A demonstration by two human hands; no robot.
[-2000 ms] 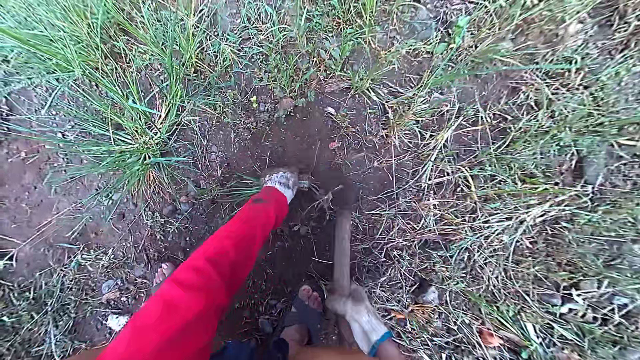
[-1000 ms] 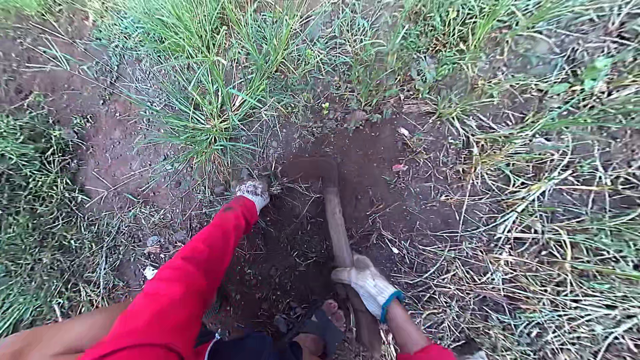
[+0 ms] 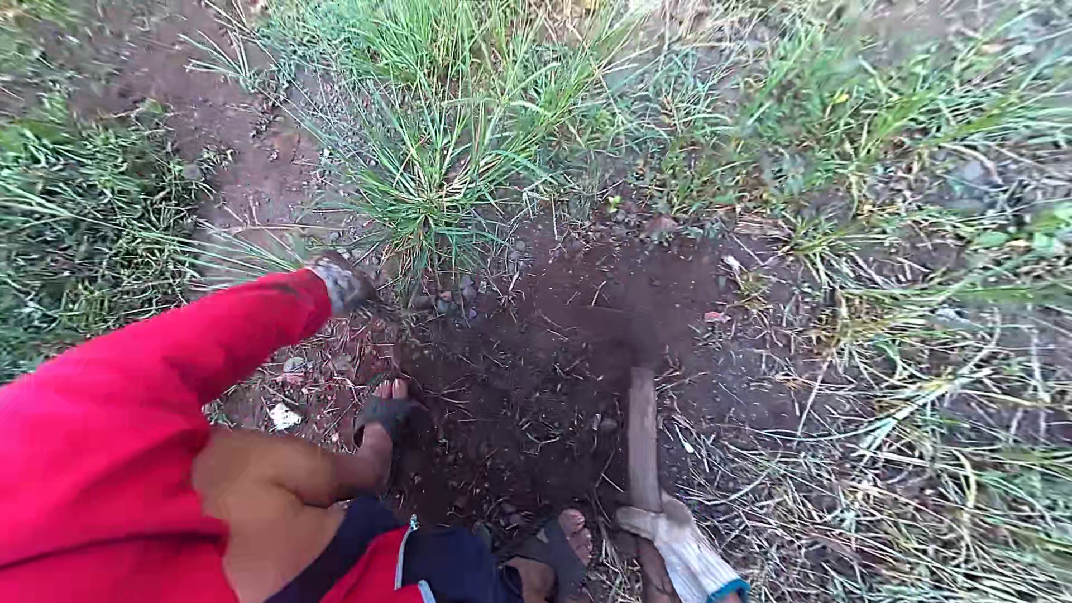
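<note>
My right hand (image 3: pixel 682 548), in a pale work glove with a blue cuff edge, grips the wooden handle (image 3: pixel 643 444) of a hoe-like tool at the lower right. The tool's head is a dark blur against the loose brown soil (image 3: pixel 519 385) and its shape cannot be made out. At the left, my left hand (image 3: pixel 347 285) wears a dirt-stained glove under a red sleeve; a spray of green grass blades (image 3: pixel 260 251) lies just beyond it. Its fingers are hidden, so I cannot tell if it holds the grass.
A large grass clump (image 3: pixel 435 184) grows beyond the dug soil. My two feet in dark sandals, one left (image 3: pixel 389 410) and one lower middle (image 3: pixel 565 548), stand beside the loosened ground. Dry cut grass (image 3: pixel 879 502) covers the right side; small stones and a white scrap (image 3: pixel 285 416) lie at left.
My left hand has moved left, away from the dug soil. My right hand stays on the handle. A foot at the left has come into view beside the soil.
</note>
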